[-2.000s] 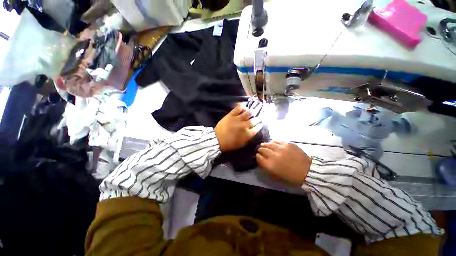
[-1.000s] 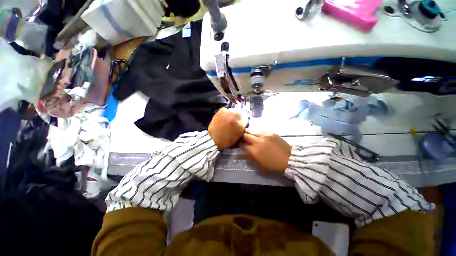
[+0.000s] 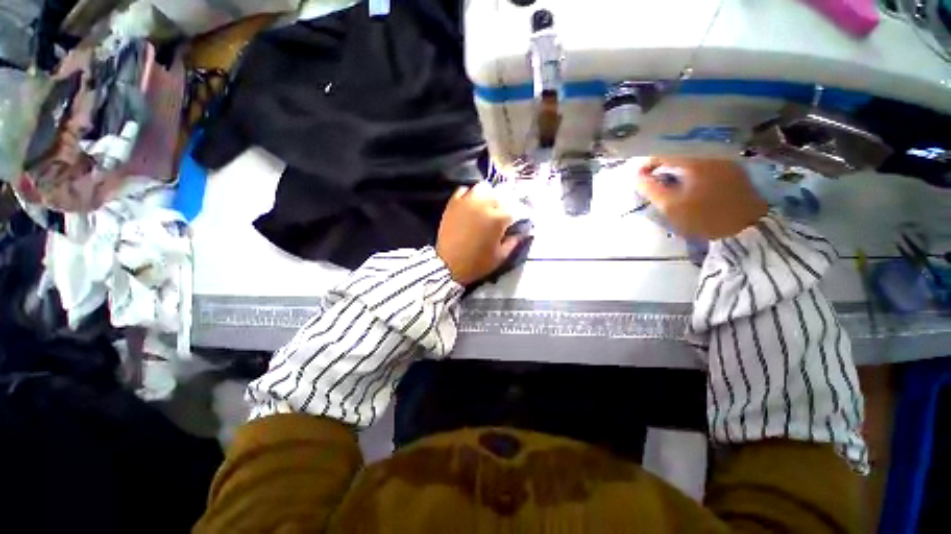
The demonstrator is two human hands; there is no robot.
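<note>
The black garment piece lies on the white table left of the machine head, its edge running to the needle area. My left hand presses on the garment's edge just below the presser foot, which is washed out by the lamp. My right hand is right of the needle, under the machine head. Its fingers are pinched on a slim dark metal tool, which looks like thread snips; its tip points left. The fingers hide most of it.
A measuring scale runs along the table's front edge. White fabric scraps and a pinkish scrap basket are at the left. A pink block sits on the machine. A grey-blue cloth scrap is partly behind my right hand.
My right hand has left the garment beside my left hand, moved right and taken hold of the slim tool. My left hand stays at the garment near the needle. The view has shifted.
</note>
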